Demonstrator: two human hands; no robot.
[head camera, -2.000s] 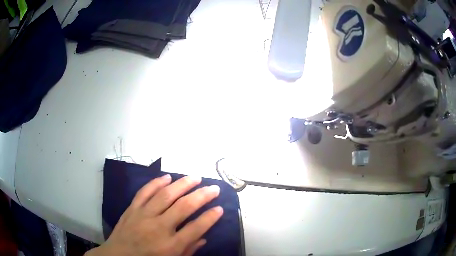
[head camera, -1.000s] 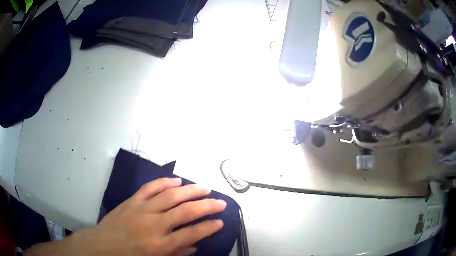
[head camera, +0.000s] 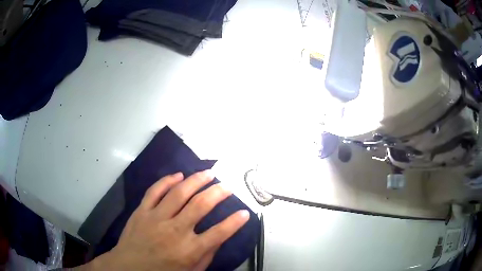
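Note:
A navy fabric piece (head camera: 164, 153) lies turned at an angle at the white table's near edge. A dark grey band (head camera: 108, 207) shows along its left side, and a small navy tab (head camera: 207, 163) sticks out at its upper right side. My left hand (head camera: 177, 219) lies flat on the piece, palm down, fingers slightly apart and pointing up and right. Thin dark blades (head camera: 259, 243), likely scissors, stand upright against the piece's right edge; their handles are out of the picture. My right hand is not in view.
Stacked navy pieces with grey ends (head camera: 164, 26) lie at the upper left centre. A plain navy pile (head camera: 42, 58) lies far left. The cream sewing machine head (head camera: 423, 90) stands at the right, beside a pale grey bar (head camera: 346, 58). Lamp glare whitens the middle of the table (head camera: 68, 122).
The navy piece has turned clockwise under my left hand, its top corner moving up and right, and its grey band now shows. The whole view has shifted slightly.

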